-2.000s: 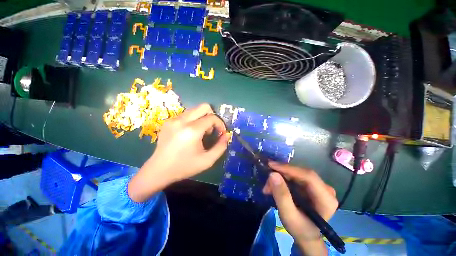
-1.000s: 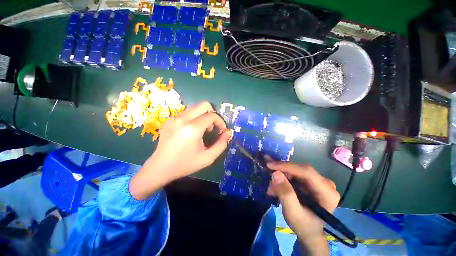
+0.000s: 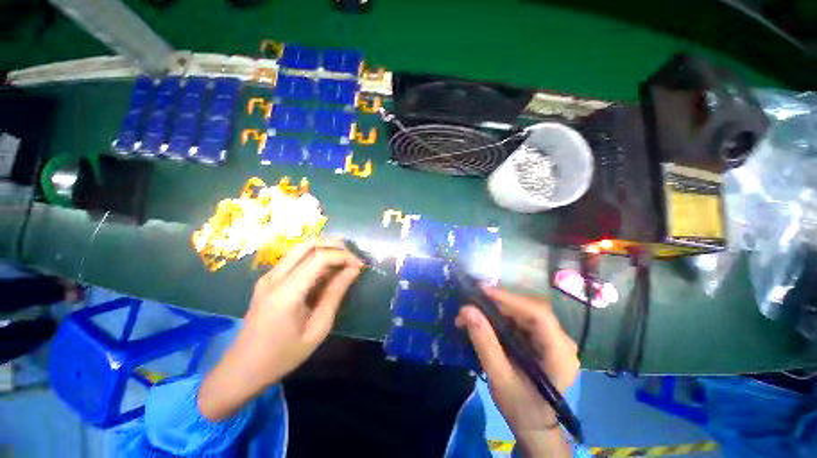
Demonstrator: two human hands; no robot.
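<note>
A blue circuit board panel (image 3: 417, 300) lies on the bench in front of me, with an orange flex cable (image 3: 394, 218) at its upper left corner. My right hand (image 3: 528, 349) is shut on the black soldering iron (image 3: 511, 340), its tip end over the upper part of the panel; the tip is blurred. My left hand (image 3: 300, 300) is left of the panel, its thumb and fingers closed on a thin dark tool (image 3: 360, 251), too blurred to name. The pile of loose flex cables (image 3: 260, 222) lies just beyond my left hand.
Boards with orange hooks (image 3: 313, 119) and bare boards (image 3: 179, 118) lie at the back left. The solder reel (image 3: 64, 181) is far left. A fume fan (image 3: 448, 148), tilted white cup (image 3: 573, 161), soldering station (image 3: 618, 188), sponge (image 3: 693, 207) and clear plastic bag (image 3: 779, 197) stand back and right.
My left hand has moved left, away from the panel's edge towards the pile. My right hand still holds the iron over the panel. The view has shifted, showing more of the back and right.
</note>
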